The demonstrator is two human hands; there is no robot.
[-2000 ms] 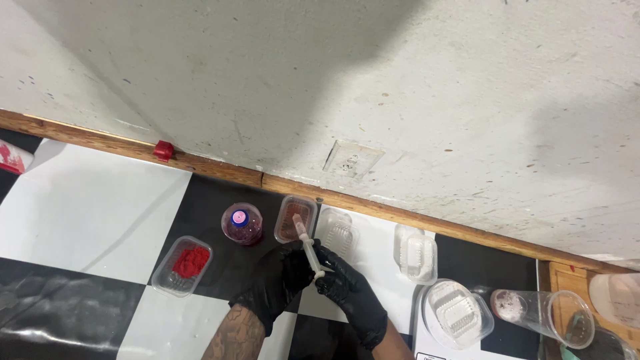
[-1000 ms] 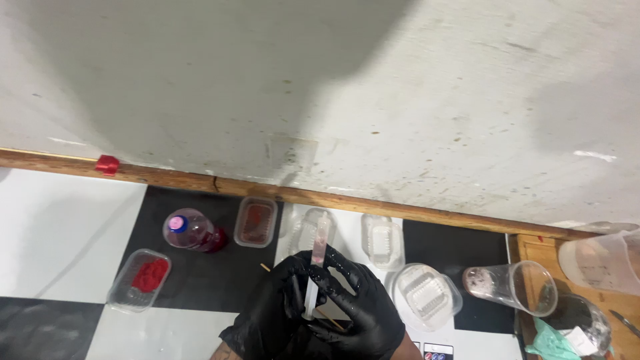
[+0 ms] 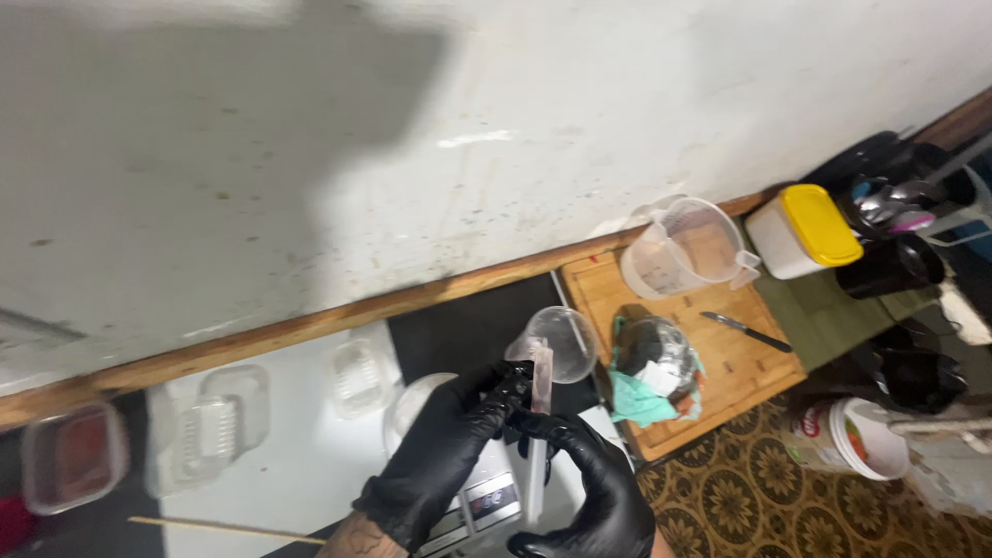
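Note:
Both of my hands wear black gloves and hold a clear plastic syringe (image 3: 542, 387) with pinkish contents near its upper end. My left hand (image 3: 449, 442) has its fingers around the syringe's upper part. Lower on the barrel, my right hand (image 3: 593, 480) grips it, the thumb beside the lower end. Just beyond the syringe tip stands a clear plastic cup (image 3: 570, 341); whether they touch cannot be told. At the far left are a clear tub with red contents (image 3: 76, 457) and clear plastic containers (image 3: 209, 434). Another ridged clear container (image 3: 360, 378) lies nearer my left hand.
A wooden cutting board (image 3: 593, 291) bears a measuring jug (image 3: 690, 252), a knife (image 3: 745, 332) and a wrapped bundle (image 3: 657, 364). Beyond it is a yellow-lidded container (image 3: 806, 232). A thin wooden stick (image 3: 225, 529) lies at lower left. A white bucket (image 3: 872, 438) stands at right.
The view has swung to the right. My hands, still holding the syringe, have moved right from beside the ridged containers to the clear cup near the cutting board.

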